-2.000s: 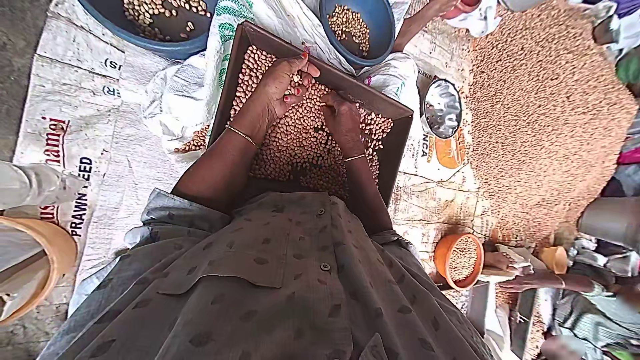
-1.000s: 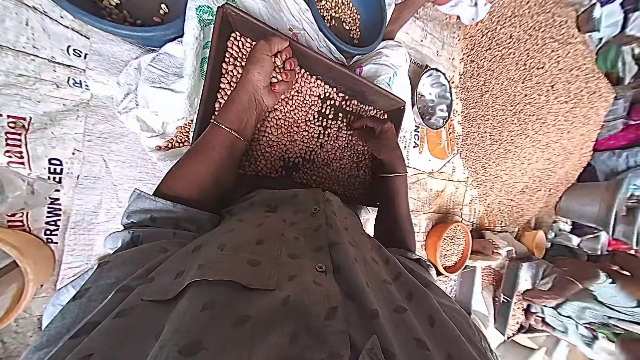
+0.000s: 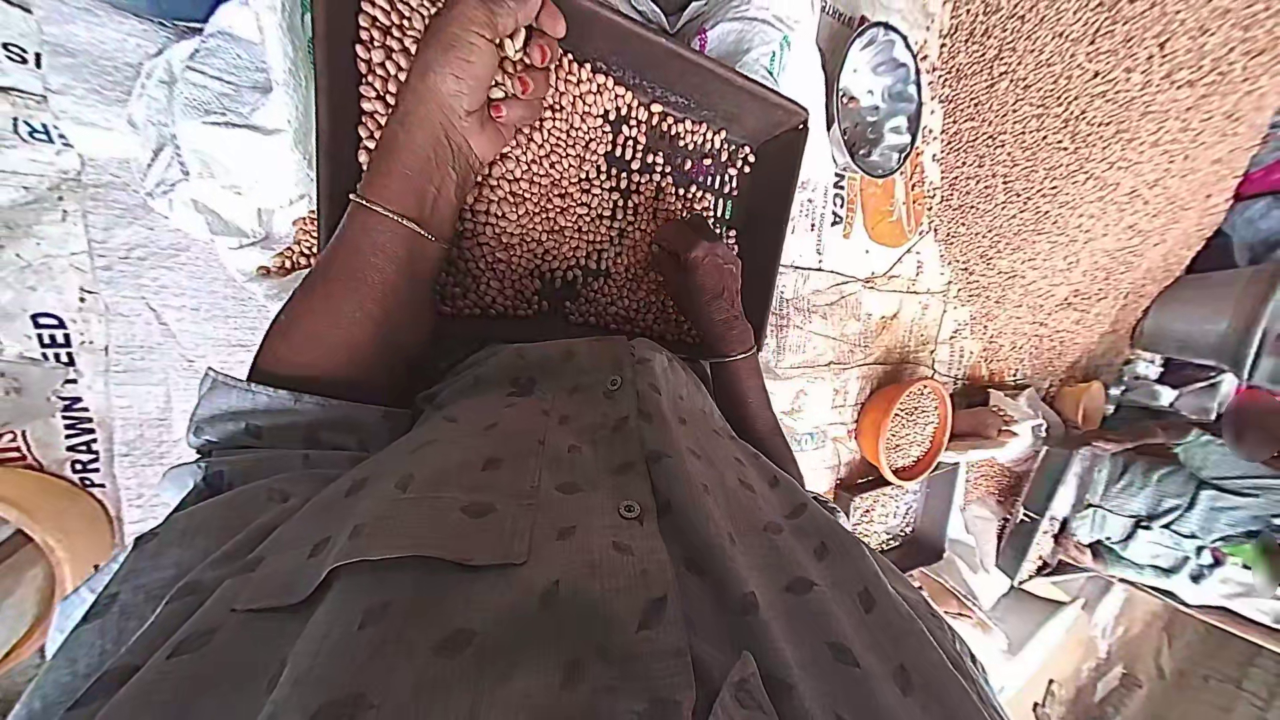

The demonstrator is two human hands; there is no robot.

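A dark rectangular tray (image 3: 785, 200) lies across my lap, with a layer of shelled peanuts (image 3: 550, 190) spread over its bottom. My left hand (image 3: 490, 75), palm up above the tray's far left part, holds several paler peanuts (image 3: 512, 65) in its curled fingers. My right hand (image 3: 700, 270) is lowered onto the peanuts near the tray's right side, back of the hand up. Its fingertips are hidden, so whether it grips any peanuts does not show. Dark patches of the tray's bottom show between the peanuts.
To the right are a shiny metal bowl (image 3: 878, 100), a large heap of peanuts (image 3: 1090, 170) and an orange bowl of peanuts (image 3: 868, 432). Another person's hand (image 3: 980, 422) is beyond that bowl. White sacks (image 3: 230, 130) lie left; a tan round container (image 3: 75, 520) stands lower left.
My left hand has stayed closed around peanuts over the tray. My right hand has moved from near my left hand to the tray's right side. The view has shifted.
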